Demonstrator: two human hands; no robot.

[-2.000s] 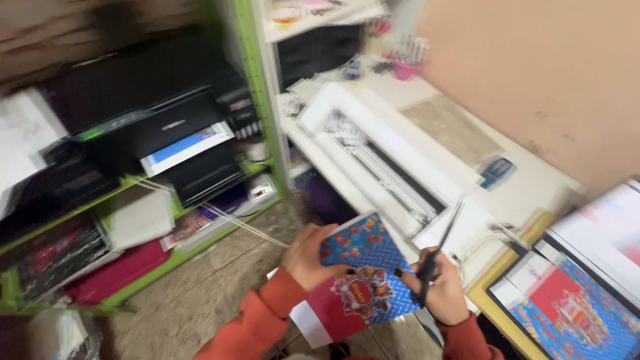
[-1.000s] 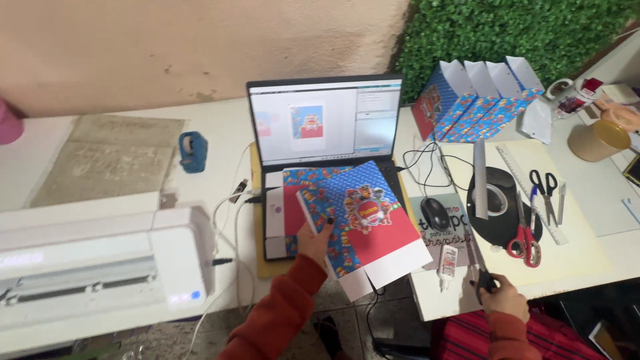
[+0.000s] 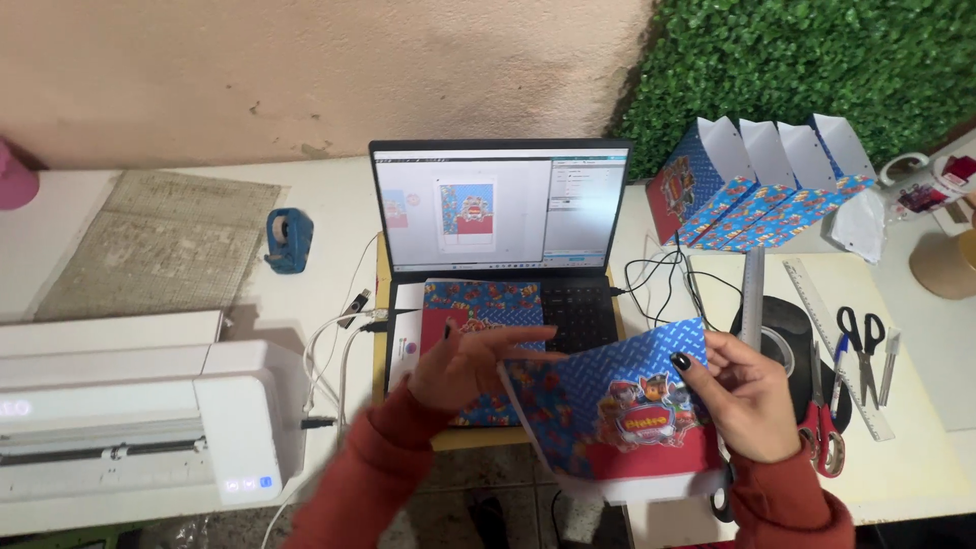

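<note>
My right hand [image 3: 751, 393] grips the upper right edge of a printed paper sheet [image 3: 656, 457] with a blue bone pattern, cartoon dogs and a red band, thumb on the printed face. At the sheet's left side is my left hand [image 3: 473, 362], fingers spread, above the laptop; whether it touches the sheet cannot be told. Beneath that hand, more printed sheets [image 3: 484, 297] lie on the keyboard of the open laptop [image 3: 499, 206], whose screen shows a similar design. Black-handled scissors [image 3: 721, 503] are partly hidden behind the held sheet and my right wrist.
A white cutting machine [image 3: 236, 427], a blue tape dispenser [image 3: 288, 240] and cables stand left of the laptop. To the right are several printed paper bags [image 3: 762, 187], a metal ruler [image 3: 753, 297], red-handled scissors [image 3: 820, 435], black scissors [image 3: 864, 343], a pen and a clear ruler [image 3: 823, 328].
My left hand held the printed sheet one second ago; now my right hand holds it. The scissors in my right hand have been let go. The view has swung right since two seconds ago.
</note>
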